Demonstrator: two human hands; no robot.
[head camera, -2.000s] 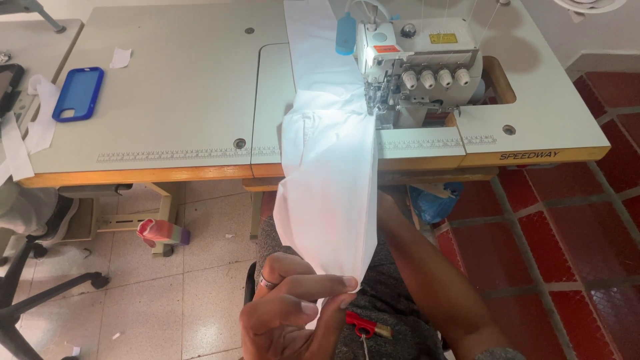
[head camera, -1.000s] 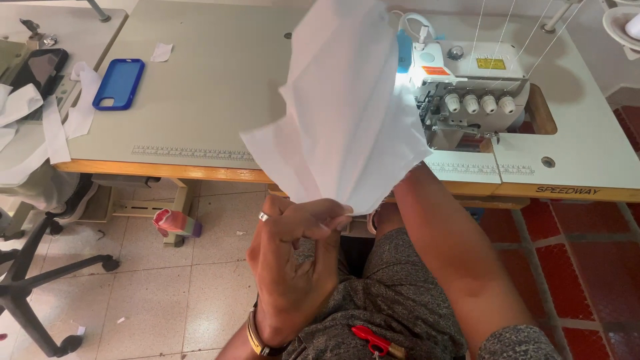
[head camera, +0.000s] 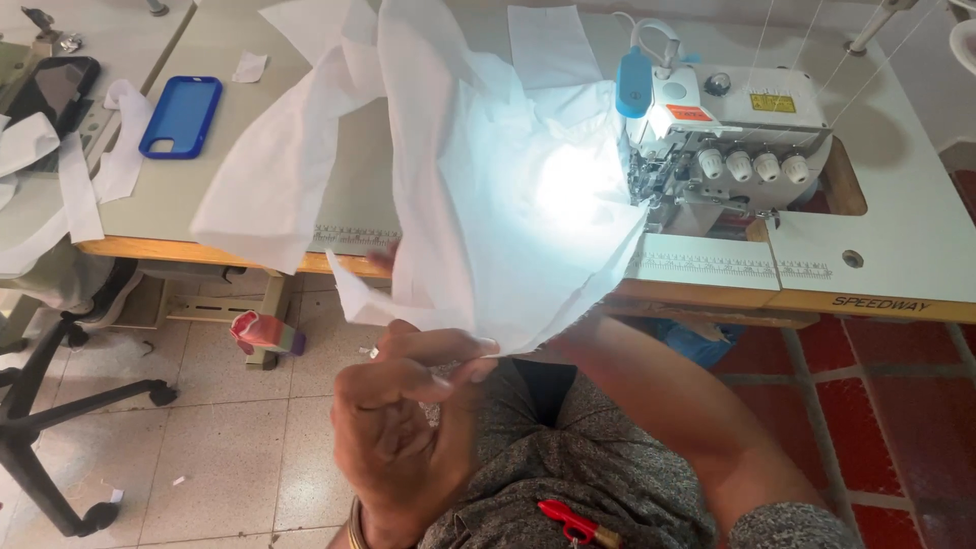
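Note:
My left hand (head camera: 415, 404), with a ring and a bracelet, pinches the near corner of a white fabric piece (head camera: 457, 229) between thumb and fingers, in front of the table edge. The fabric spreads up over the table, brightly lit beside the needle area of the overlock sewing machine (head camera: 732, 145). My right forearm reaches up under the fabric from the lower right. Most of my right hand is hidden by the cloth; a few fingertips (head camera: 383, 258) show at the fabric's left, near the table edge. What they hold cannot be seen.
On the table (head camera: 305, 175) at left lie a blue phone case (head camera: 181, 118), a small fabric scrap (head camera: 250, 67) and white strips (head camera: 80, 183) beside a dark phone (head camera: 57, 95). A black chair base (head camera: 38, 419) stands at lower left. Red snips (head camera: 568, 520) rest at my lap.
The white fabric, one narrow length two seconds ago, was lifted up and now spreads wider and farther left over the table. My left hand keeps its pinch on an edge.

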